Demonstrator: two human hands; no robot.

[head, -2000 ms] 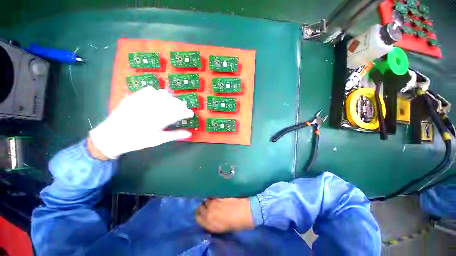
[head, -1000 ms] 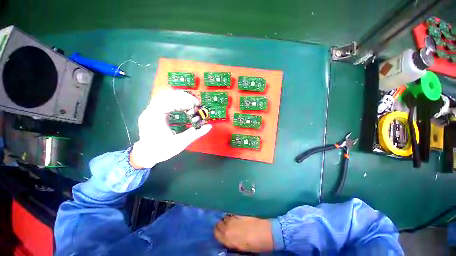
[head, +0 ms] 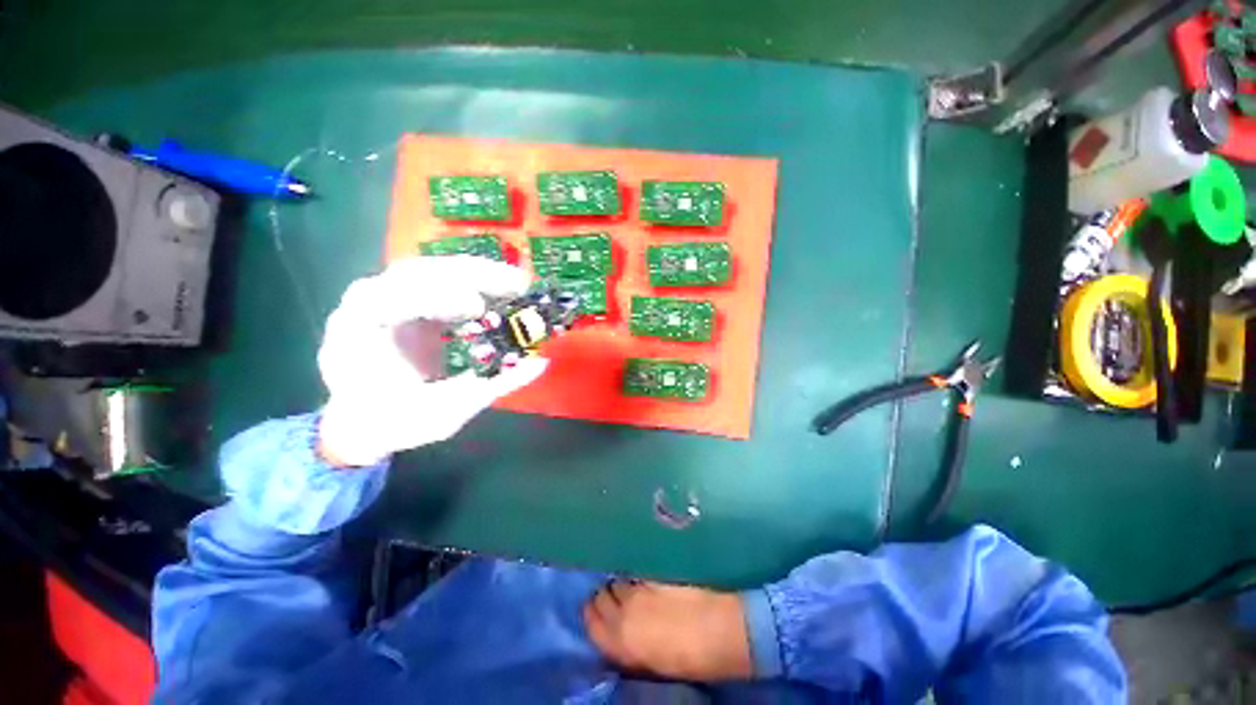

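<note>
My left hand, in a white glove, holds a circuit board between thumb and fingers above the tray. The side facing me shows black, white and yellow parts. The orange-red tray lies flat on the green mat with several green circuit boards in rows. My left hand hides the tray's lower left part. A bare orange-red spot shows right of the thumb. My bare right hand rests low at my lap, with curled fingers; whether anything is inside cannot be seen.
Pliers with open jaws lie right of the tray. Farther right stand a white bottle, a green spool and a yellow tape roll. A grey box with a black round front and a blue tool are at left.
My left hand has gone from reaching over the boards to holding one, lifted off the bottom row. The board now shows its side with black and yellow parts. My right hand stays low.
</note>
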